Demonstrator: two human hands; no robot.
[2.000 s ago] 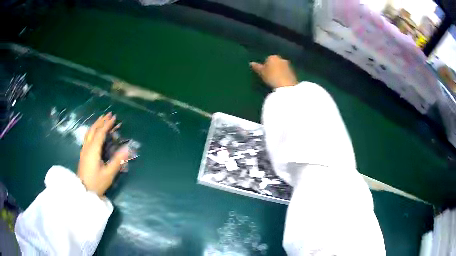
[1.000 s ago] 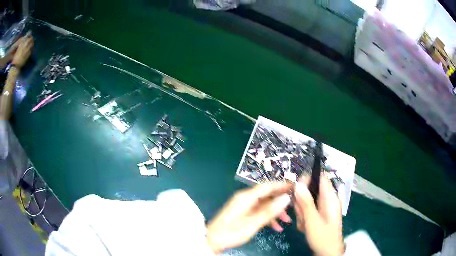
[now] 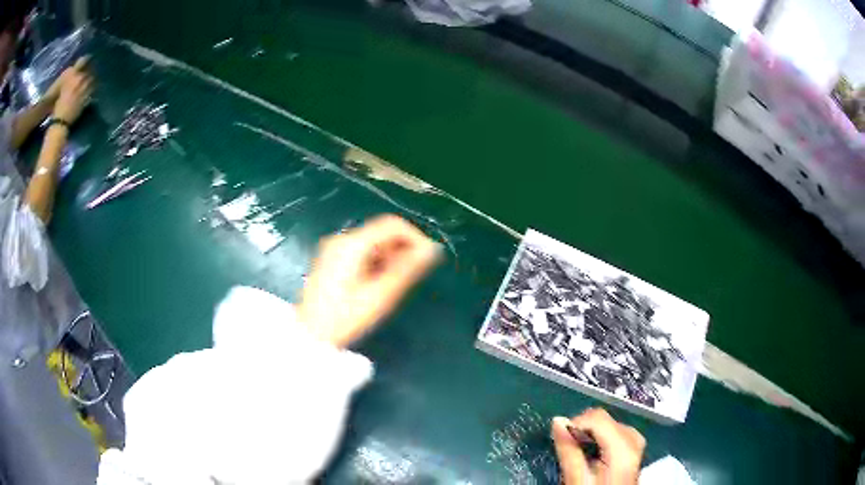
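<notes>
My left hand (image 3: 365, 275) is blurred, fingers curled, above the bench left of the parts box; whether it holds a component cannot be told. My right hand (image 3: 599, 447) is low, in front of the box, its fingers closed on a dark slim tool that looks like the black tweezers (image 3: 588, 443), mostly hidden by the fingers. Tiny clear rings (image 3: 520, 443) lie scattered just left of my right hand. The white parts box (image 3: 694, 379) holds a heap of silver and black components (image 3: 593, 327). The loose component group seen earlier is hidden by my left hand and sleeve.
Another person's hands and forearm (image 3: 68, 95) are at the far left, near a clear bag (image 3: 57, 62). A component pile (image 3: 142, 130) and pink tweezers (image 3: 119, 189) lie nearby. A pale strip (image 3: 389, 173) crosses the green bench. Cables (image 3: 90, 365) show at lower left.
My hands were together over the box's near edge; my left hand has moved left and my right hand down to the rings. The view has shifted, and the loose component group is now covered.
</notes>
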